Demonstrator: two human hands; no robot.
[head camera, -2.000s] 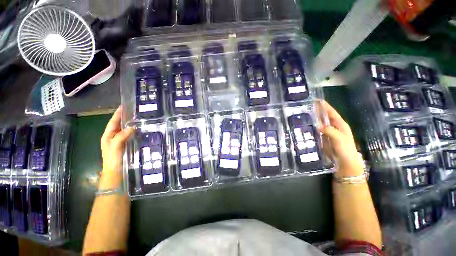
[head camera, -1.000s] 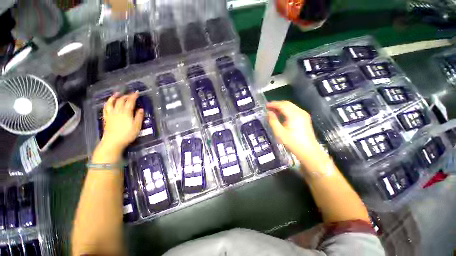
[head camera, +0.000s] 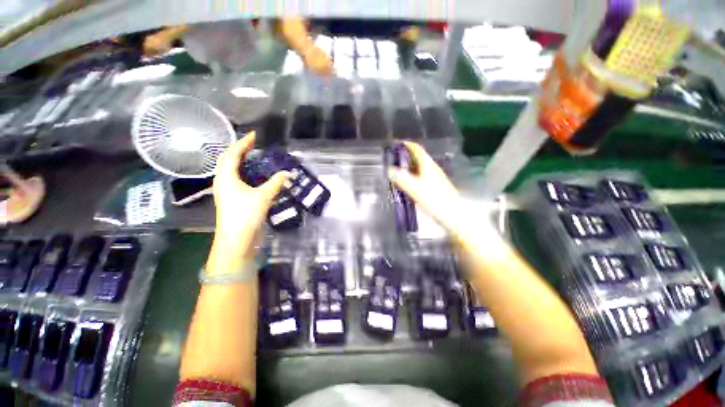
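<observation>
My left hand (head camera: 242, 191) holds keypad phones (head camera: 296, 193), at least two, fanned with backs up, above the upper left of the blister tray (head camera: 310, 356). My right hand (head camera: 421, 184) grips a dark phone or phones (head camera: 404, 203) held on edge above the tray's upper right; blur hides how many. The tray's lower row holds several phones (head camera: 328, 306), backs up with white labels. Its upper row looks largely without phones, partly hidden by my hands and glare.
Phones lie in the left-hand tray (head camera: 147, 266), keys showing, and the right stacked trays (head camera: 628, 290). A white fan (head camera: 183, 137), smartphone (head camera: 193, 189) and far tray (head camera: 362, 99) stand beyond. An orange-and-black holder (head camera: 574, 107) is upper right. A person's hand (head camera: 316, 60) shows opposite.
My hands have moved off the tray surface and now hold phones lifted from the upper row. The camera view has tilted up, showing the far bench and holder.
</observation>
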